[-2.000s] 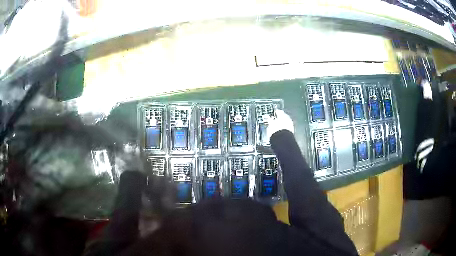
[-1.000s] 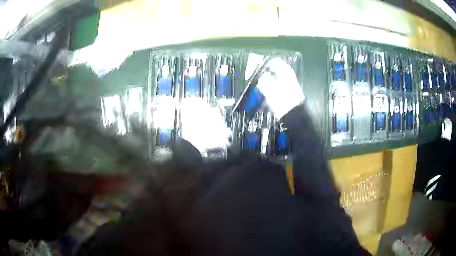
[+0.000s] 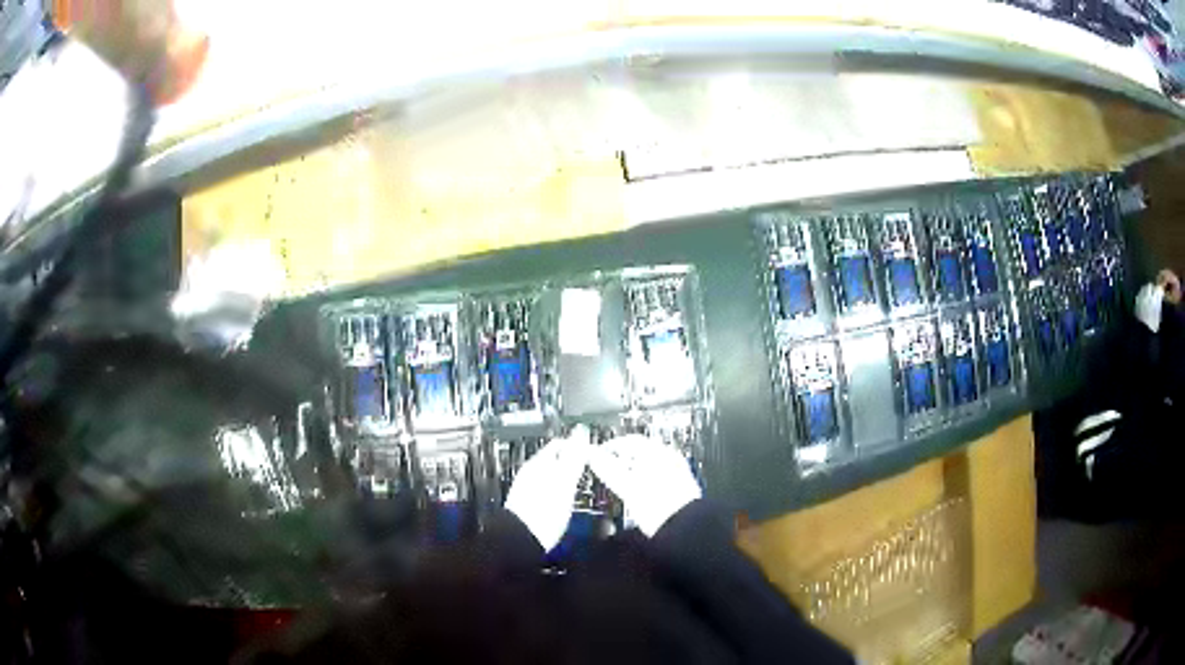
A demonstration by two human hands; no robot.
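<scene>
My left hand (image 3: 550, 491), in a white glove, and my right hand (image 3: 646, 483), also white-gloved, are close together over the front row of the nearest clear tray (image 3: 706, 377). Their fingertips meet around the top of a black-and-blue packaged product (image 3: 593, 522); glare hides the exact grip. In the back row, one pocket holds no product and has a small white slip (image 3: 581, 321) lying at its upper end. Other packaged products (image 3: 509, 368) sit in the pockets to either side.
A second tray (image 3: 873, 390) with one empty pocket lies to the right, with more trays beyond. An open carton (image 3: 897, 559) stands below the bench edge. Another worker's gloved hand (image 3: 1150, 307) and striped dark sleeve are at far right. Cardboard strips (image 3: 429, 208) line the far side.
My right hand has moved down from the back row with the tilted product no longer seen there. My left hand has moved right, next to it. The back-row pocket now shows empty with the slip.
</scene>
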